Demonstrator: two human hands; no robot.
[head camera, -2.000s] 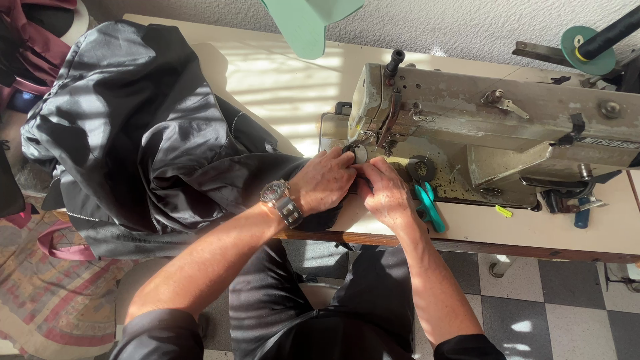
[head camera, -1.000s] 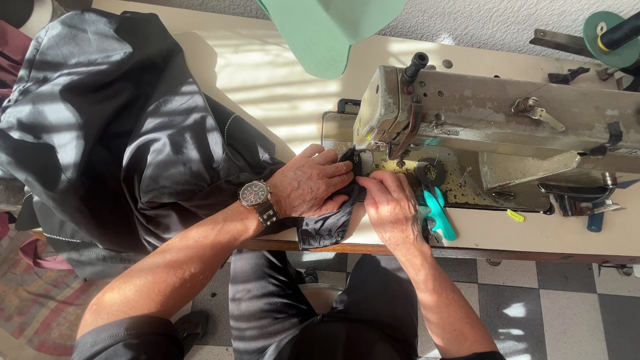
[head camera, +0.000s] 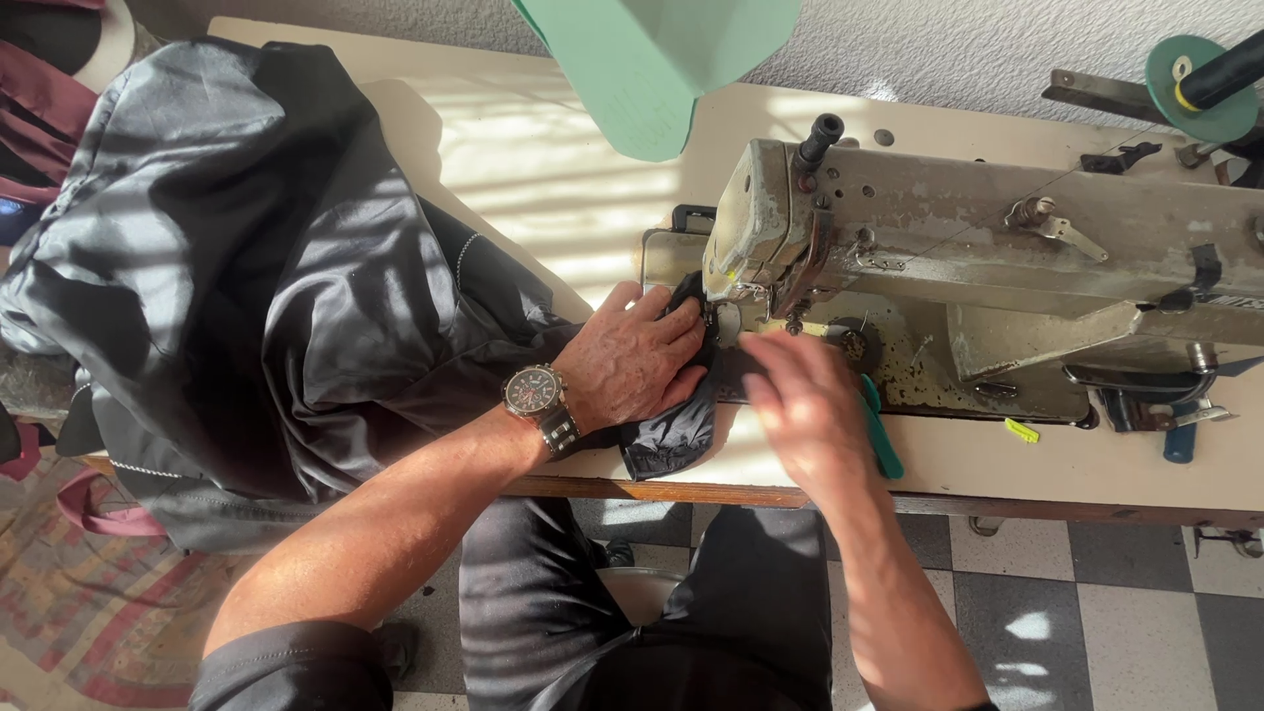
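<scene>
A worn industrial sewing machine (head camera: 889, 217) stands on the table, its needle area at the left end of the arm. My left hand (head camera: 632, 360), with a watch on the wrist, lies flat with spread fingers on dark fabric (head camera: 676, 430) beside the presser foot. This fabric joins a large dark satin-lined garment (head camera: 227, 247) spread to the left. My right hand (head camera: 805, 405), slightly blurred, hovers right of the needle area with its fingers apart and nothing seen in it. Teal-handled snips (head camera: 879, 434) lie partly behind it.
A green sheet (head camera: 642, 79) hangs over the table's back edge. A small yellow piece (head camera: 1022, 431) lies near the front edge, with a blue-handled tool (head camera: 1178, 439) further right. A green thread-spool disc (head camera: 1200, 89) stands at the back right. Maroon cloth (head camera: 39, 109) is at the far left.
My right hand has come away from the fabric at the needle area, and its fingers have spread. My left hand remains on the fabric, whose end shows more at the front edge than two seconds ago.
</scene>
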